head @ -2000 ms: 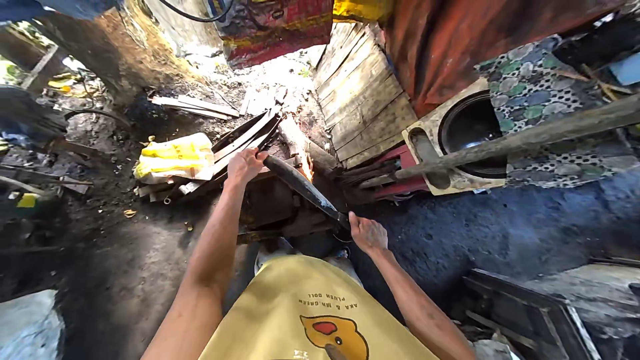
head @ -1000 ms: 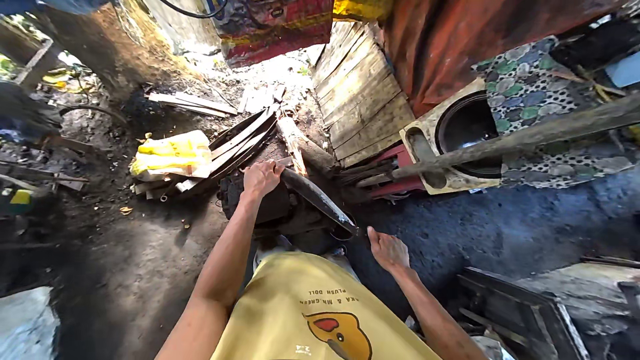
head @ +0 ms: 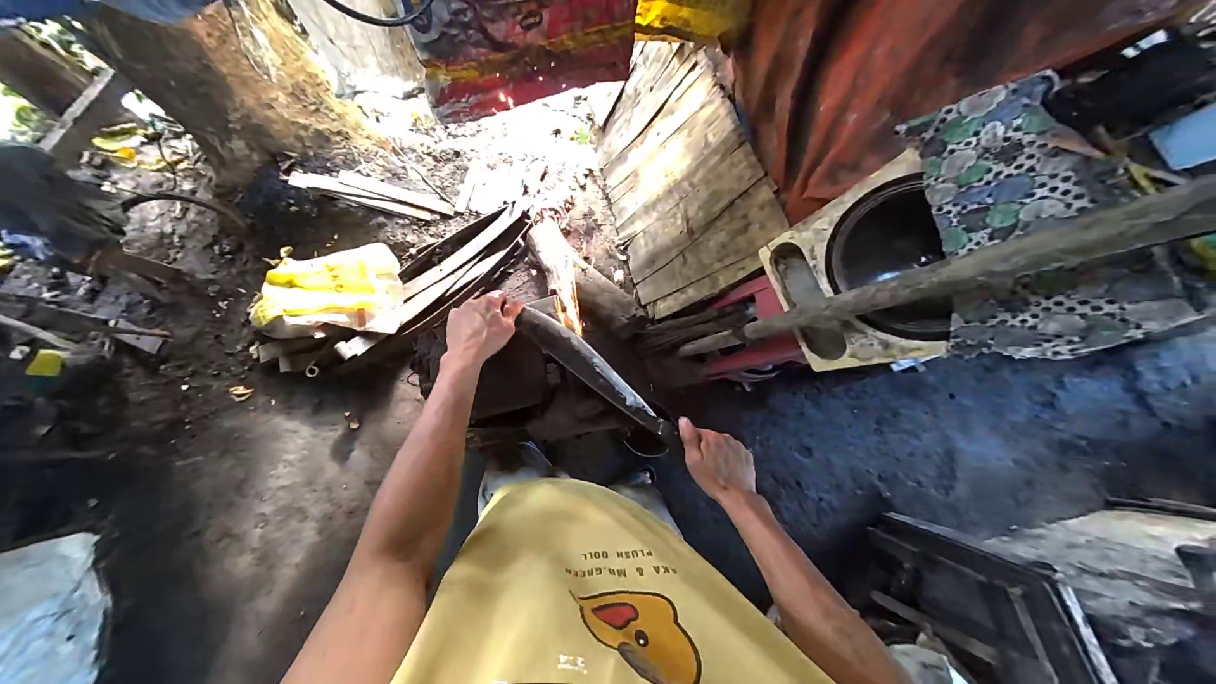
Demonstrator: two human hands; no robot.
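A long, dark, curved blade-like piece (head: 594,369) lies slanted across the view in front of me. My left hand (head: 482,326) is closed on its upper left end. My right hand (head: 719,460) is at its lower right end, thumb towards it; whether the fingers grip a handle there cannot be told. Beneath the piece is a dark, blocky object (head: 508,385), mostly hidden. Just beyond it a log (head: 554,256) shows an orange glow near its closer end.
Wooden strips (head: 465,271) and a yellow-and-white sack (head: 332,290) lie to the left. Plank boards (head: 698,190) stand ahead. A pole (head: 997,256) crosses a pale frame with a round dark basin (head: 888,252) at right. A dark frame (head: 988,579) sits at lower right.
My right hand was a little apart from the piece's lower end one second ago and is now close against it. The left hand has stayed on the upper end.
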